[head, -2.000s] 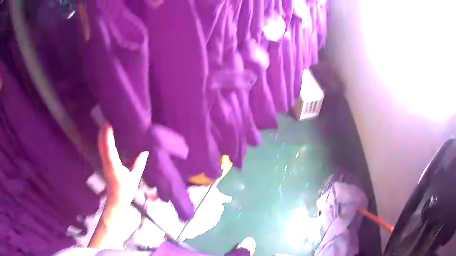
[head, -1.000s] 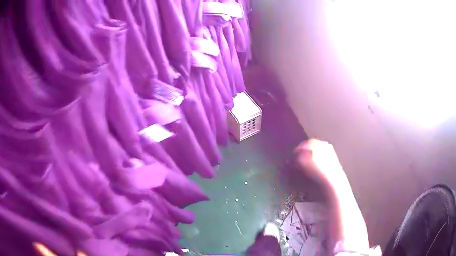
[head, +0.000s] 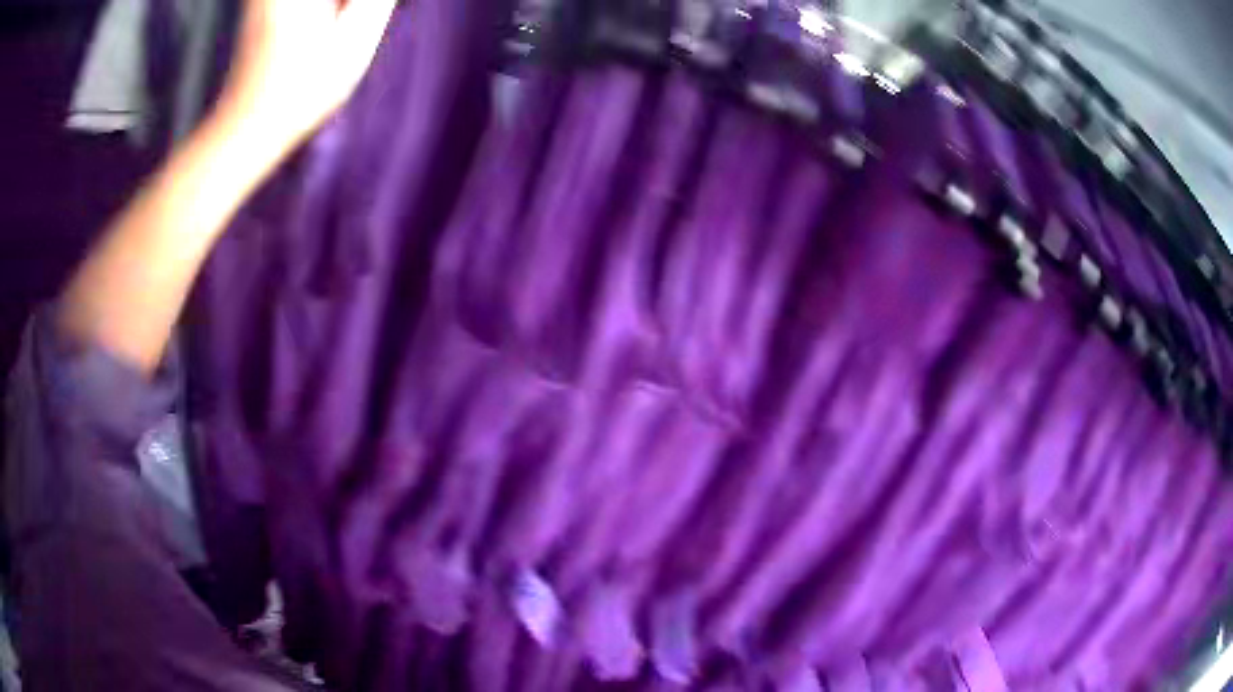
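Note:
Purple garments [head: 649, 325] hang in a dense row across most of the view, blurred by motion. Black hanger tops with small white pieces [head: 1001, 243] run along the row's upper edge and down the right. My left hand [head: 314, 47] is raised at the top left, beside the garments at the left end of the row. Its fingers are cut off by the top edge, so I cannot tell whether it holds anything. My right hand is not in view.
My purple sleeve [head: 102, 514] fills the lower left. A pale grey-white piece [head: 111, 75] shows at the far upper left. A pale surface [head: 1163, 61] shows beyond the hangers at the upper right.
The view has swung from the floor, white box and wall to the garments and hanger tops. My right hand has left the picture. My left hand has come in at the upper left.

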